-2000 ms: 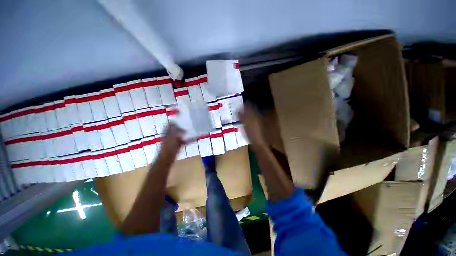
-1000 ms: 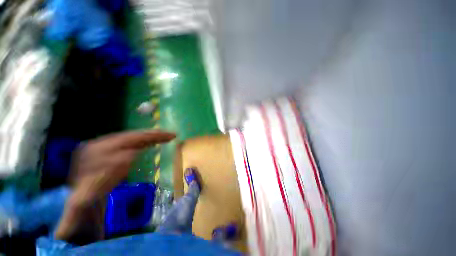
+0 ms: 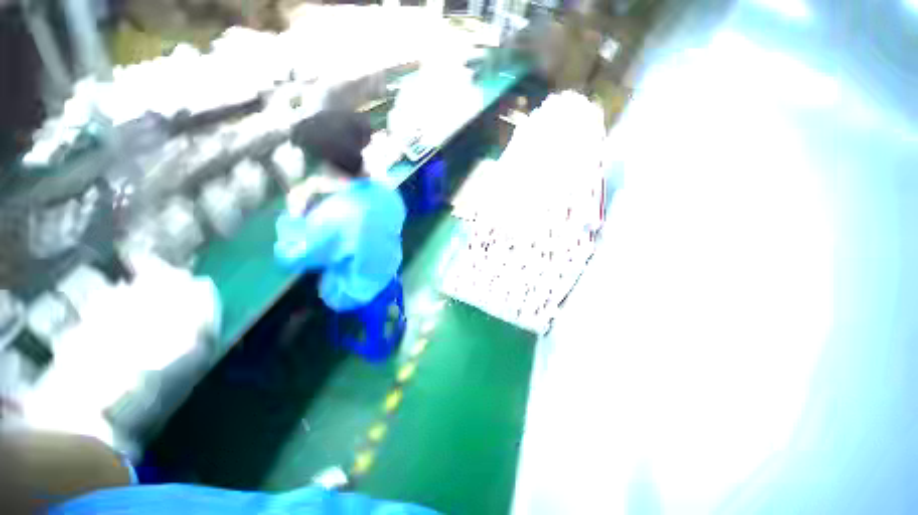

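Note:
No hand of mine shows clearly. A blurred brown shape at the bottom left corner, beside my blue sleeve edge, looks like part of my left arm; its hand cannot be made out. My right hand is out of the picture. Nearest in front, a large overexposed white stack [image 3: 141, 337], likely of product boxes, stands on the green bench [image 3: 247, 292] at the left. Single cartons cannot be told apart there.
A person in a blue coat [image 3: 357, 236] sits on a blue stool [image 3: 377, 327] at the bench. A large floor stack of white cartons [image 3: 523, 241] stands along the bright wall [image 3: 725, 262]. Yellow-black tape [image 3: 393, 400] crosses the green floor [image 3: 468, 402].
The view has swung from the box rows by the wall to the aisle and bench. My raised left hand has left view. The cardboard and my feet no longer show. The picture is much brighter.

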